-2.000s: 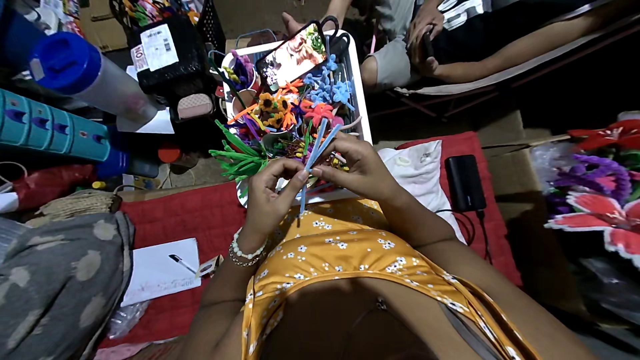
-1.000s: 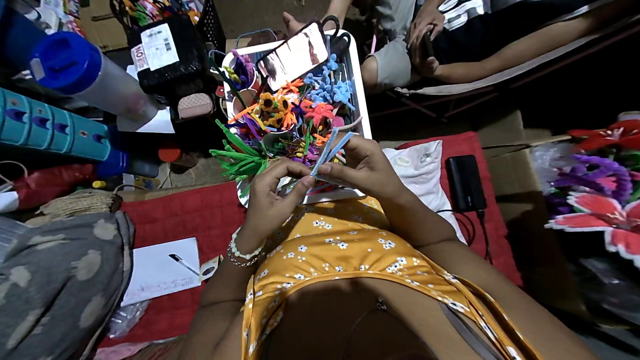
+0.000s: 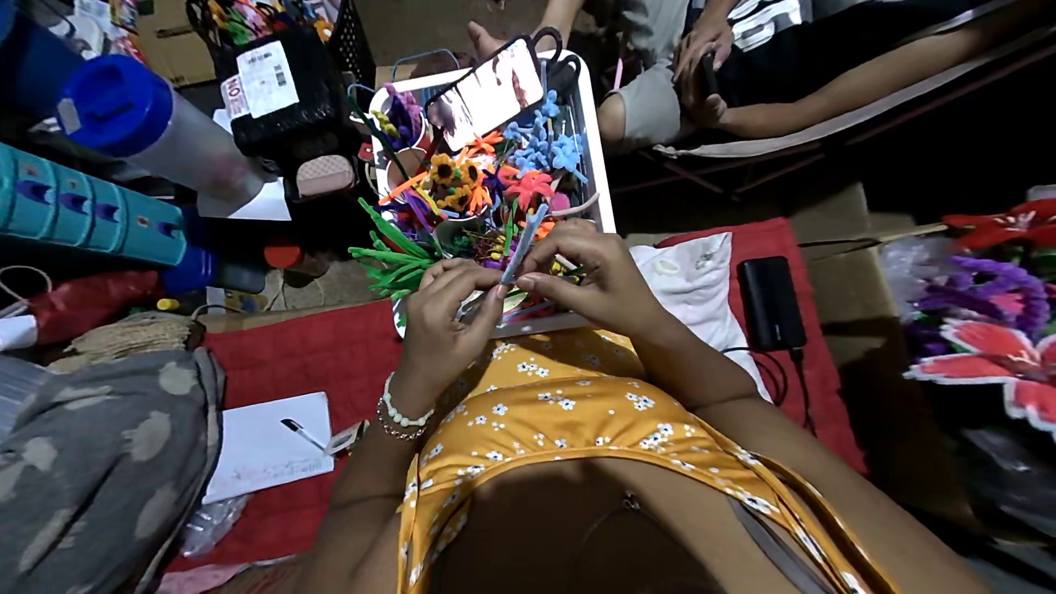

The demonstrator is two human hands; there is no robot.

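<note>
My left hand (image 3: 452,318) pinches the lower end of light blue pipe cleaners (image 3: 525,241), which stand up at a slant between my hands. Thumb and fingers of my right hand (image 3: 582,268) close on the same strands from the right. Both hands are over the near edge of a white tray (image 3: 606,202). The tray holds green pipe cleaners (image 3: 388,256), a coral-red pipe cleaner flower (image 3: 530,188), blue flowers (image 3: 540,148) and small sunflowers (image 3: 455,175). A phone (image 3: 487,91) with a lit screen leans at its far end.
Left are a blue-lidded bottle (image 3: 157,124), teal drawers (image 3: 87,206) and paper with a pen (image 3: 272,450). A black power bank (image 3: 771,304) with a cable lies right on the red mat (image 3: 309,346), beside white cloth (image 3: 697,276). Another person's hands (image 3: 705,62) hold a dark object. Large fuzzy flowers (image 3: 1002,359) are far right.
The blue strands between my fingers were spread apart; they now lie close together in one narrow bundle. My hands remain over the tray's near edge. The picture on the phone screen has changed.
</note>
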